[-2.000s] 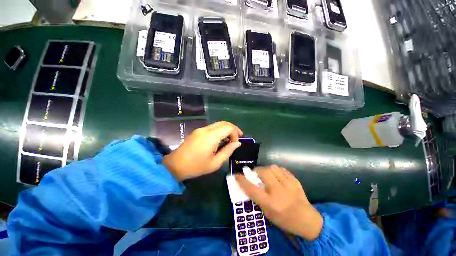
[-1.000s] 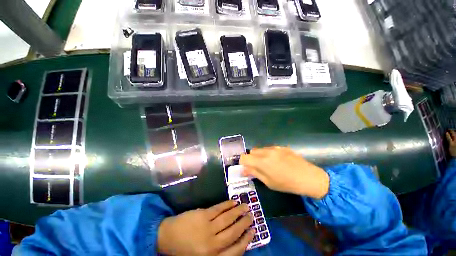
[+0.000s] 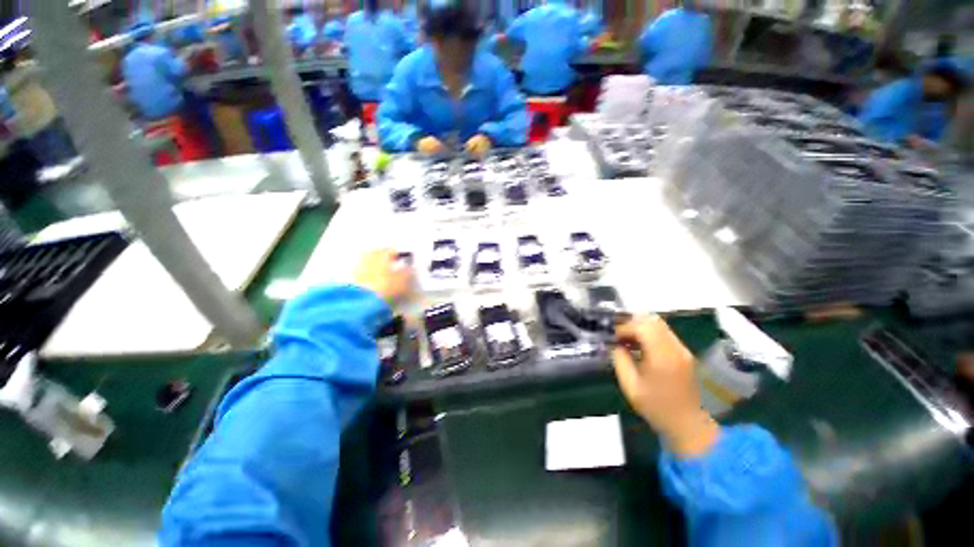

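Note:
The clear tray point(image 3: 502, 376) holds rows of dark phones with white labels, blurred by motion. My right hand point(image 3: 660, 376) is at its front right, its thumb and fingers pinching the end of a dark phone point(image 3: 582, 318) over a front pocket. My left hand point(image 3: 385, 276) reaches over the tray's left side, its fingertips by a phone in a farther row; whether they grip it is unclear. A white cloth point(image 3: 584, 442) lies flat on the green bench. A dark film sheet point(image 3: 419, 470) lies left of it, below the tray.
A translucent bottle point(image 3: 728, 376) with a white wipe on top stands right of my right hand. High tray stacks point(image 3: 796, 203) stand at the right. A grey post point(image 3: 160, 203) rises at the left. A person in blue point(image 3: 454, 96) sits across the white board point(image 3: 630, 219).
The view has tilted up. The open phone is gone from the bench in front of me. Both hands have moved forward to the tray. The white cloth now lies on the bench.

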